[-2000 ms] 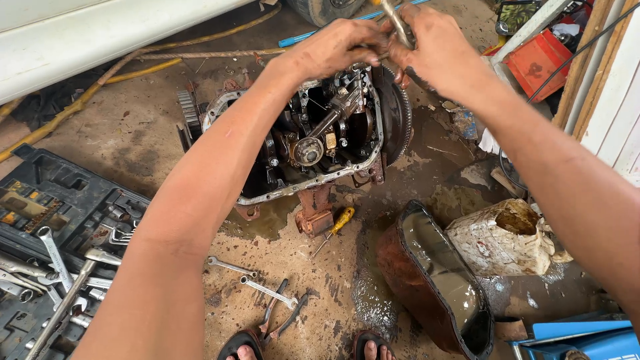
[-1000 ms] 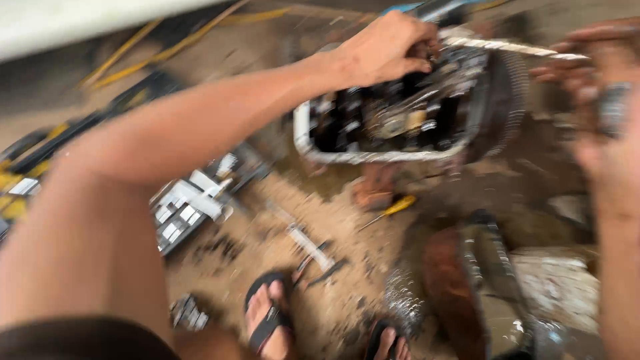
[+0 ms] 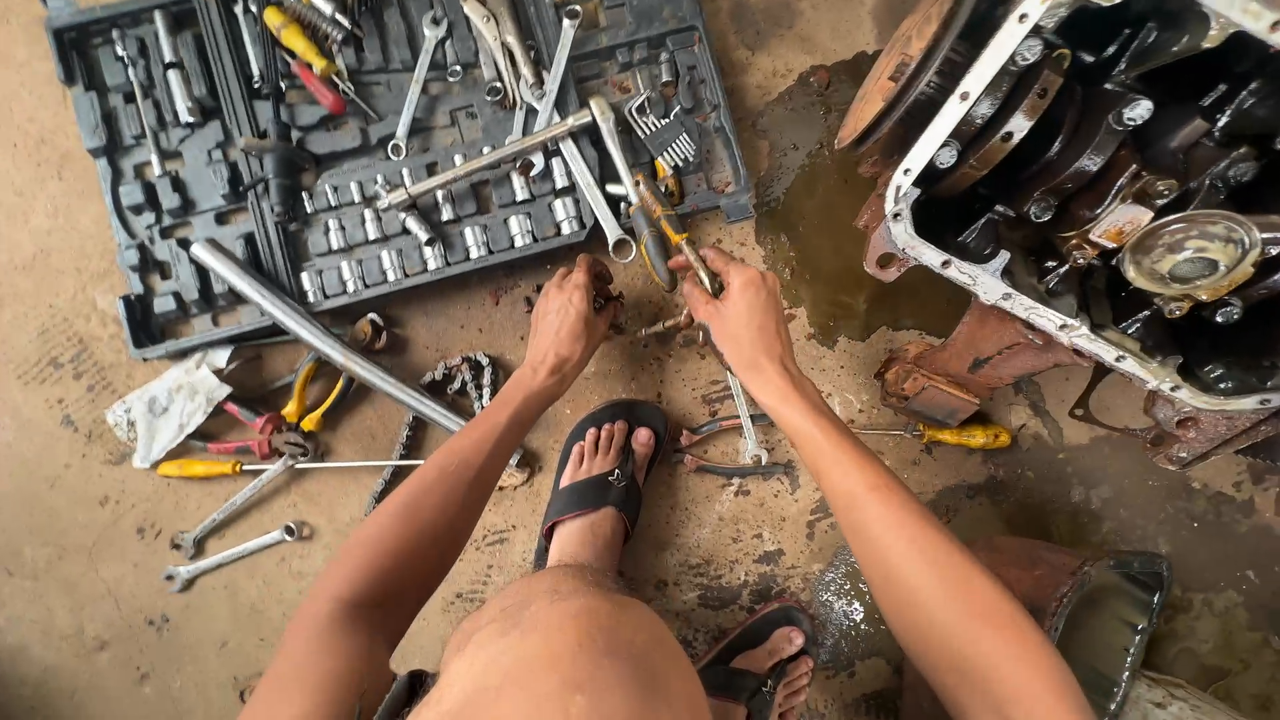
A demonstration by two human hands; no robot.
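Note:
My left hand (image 3: pixel 572 322) is bent above the floor, its fingers closed around small dark metal parts, partly hidden. Beside it, my right hand (image 3: pixel 742 315) grips a tool with a yellow-and-black handle (image 3: pixel 663 212); its kind is unclear. Another black-handled tool (image 3: pixel 652 248) lies alongside. Beyond both hands is an open socket-set case (image 3: pixel 450 262) with sockets, combination wrenches and a long metal bar (image 3: pixel 490 162) on it. A combination wrench (image 3: pixel 742 415) rests on the floor below my right hand, over pliers handles (image 3: pixel 730 467).
An opened engine block (image 3: pixel 1000 290) stands at right, near a yellow screwdriver (image 3: pixel 965 436) and a container of murky liquid (image 3: pixel 1110 620). At left lie a steel pipe (image 3: pixel 330 335), a chain (image 3: pixel 465 375), pliers (image 3: pixel 270 430) and wrenches (image 3: pixel 235 557). Wet patches mark the floor.
The view has swung left to the tool case. My hands, earlier over the engine with a long metal tool near them, are now close together beside the case.

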